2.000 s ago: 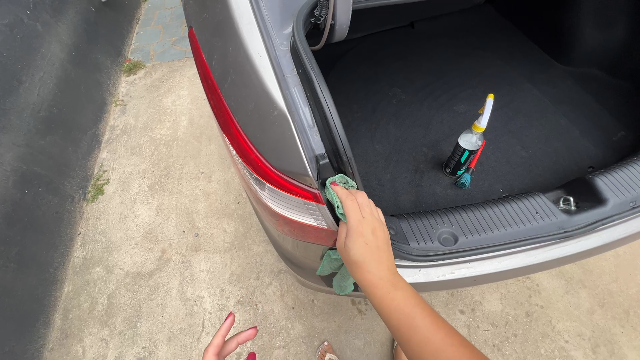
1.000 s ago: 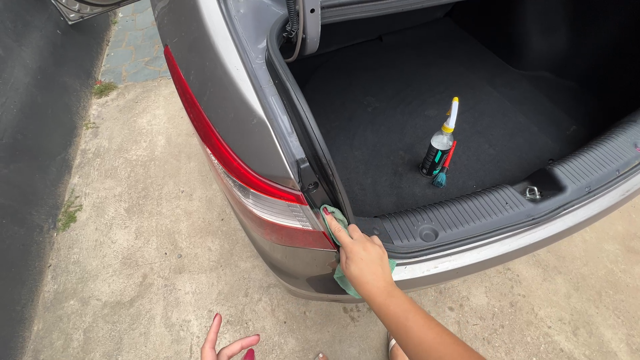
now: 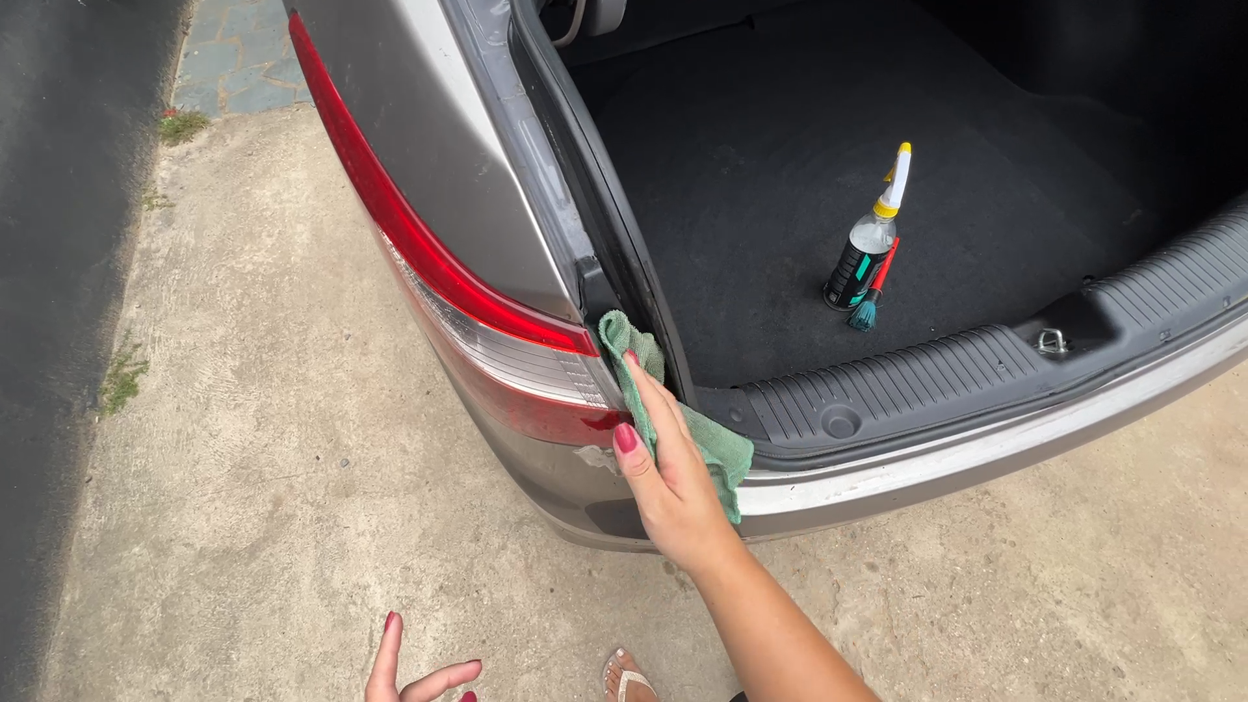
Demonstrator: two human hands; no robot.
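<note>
My right hand [image 3: 675,478] presses a green microfiber cloth [image 3: 723,450] into the corner of the trunk opening, beside the inner end of the car's red and clear tail light [image 3: 522,361]. The cloth's upper part is bunched by the rubber seal, and its lower part hangs over the bumper edge. My left hand [image 3: 419,673] is low in the view, partly cut off, with its fingers apart and nothing seen in it. In the trunk stands a spray bottle [image 3: 860,255] with a white and yellow trigger head. A red-handled brush [image 3: 866,310] with teal bristles leans against it.
A ribbed black plastic sill [image 3: 897,375] with a metal latch striker [image 3: 1052,341] runs along the trunk's edge, above the silver bumper [image 3: 877,487]. Concrete ground [image 3: 244,390] lies around the car, with a dark wall or strip at the left. A sandalled foot [image 3: 627,677] shows below.
My right hand still works the cloth at the same corner, but its fingers now point up along the cloth, with the thumb apart. The bottle and brush remain together in the trunk.
</note>
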